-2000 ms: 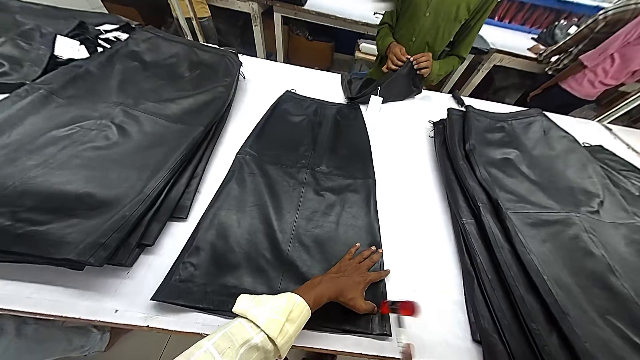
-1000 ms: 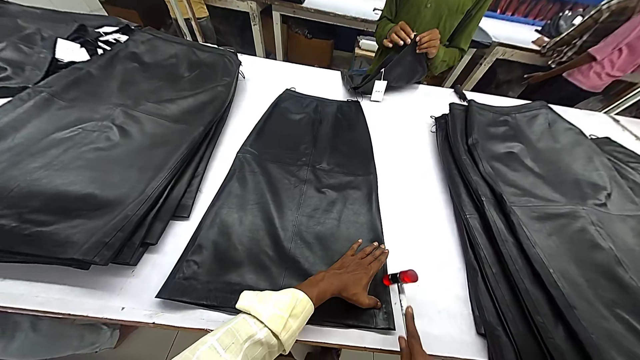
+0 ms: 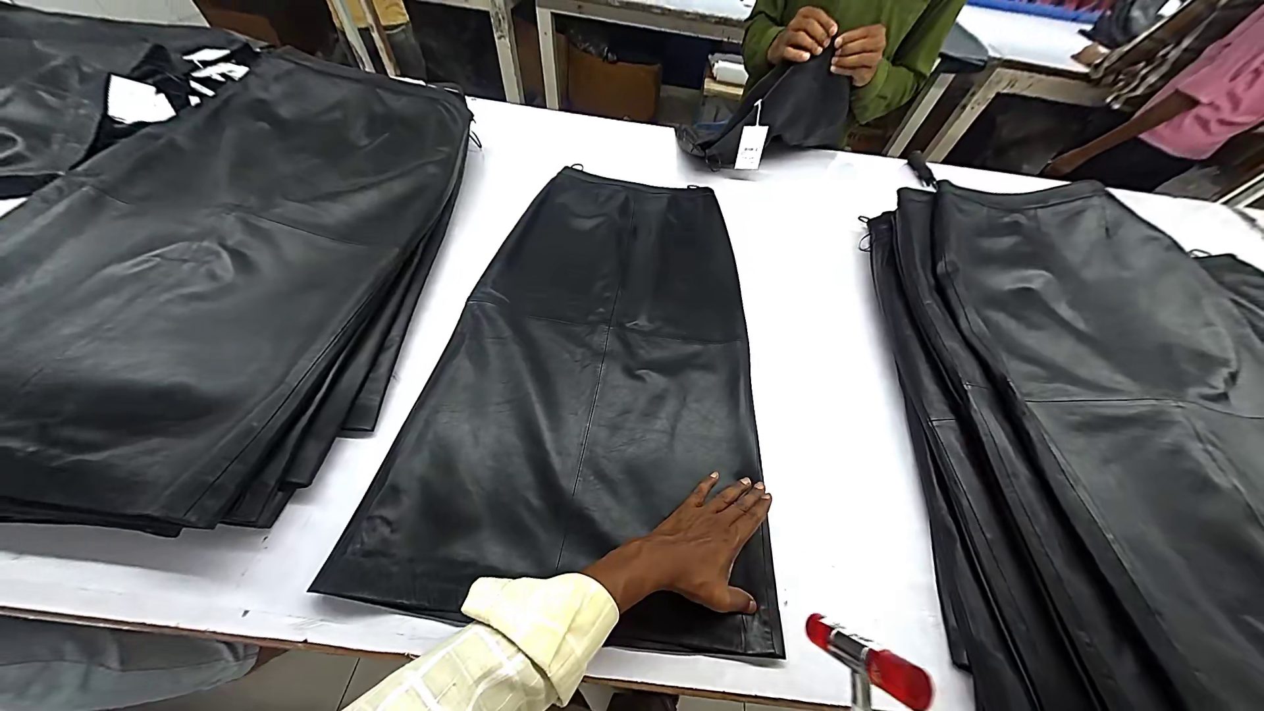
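A black leather skirt [image 3: 592, 395] lies flat on the white-topped table [image 3: 829, 395], its waistband toward the far side. My left hand [image 3: 701, 548] rests on the skirt near its lower right corner, palm down with fingers spread, and holds nothing. Just right of that corner is a hammer [image 3: 869, 662] with a red-and-black head, its shaft running out of the bottom of the view. My right hand is out of view below the frame, so its grip does not show.
Stacks of black leather skirts lie at the left [image 3: 197, 276] and right [image 3: 1116, 326]. Across the table a co-worker's hands [image 3: 829, 44] hold a small black piece [image 3: 805, 104] with a white tag [image 3: 751, 146]. Another person in pink stands at the far right.
The hammer has moved right and down, away from the skirt's edge. My right hand, partly in view a second ago, has left the view. My left hand remains on the skirt.
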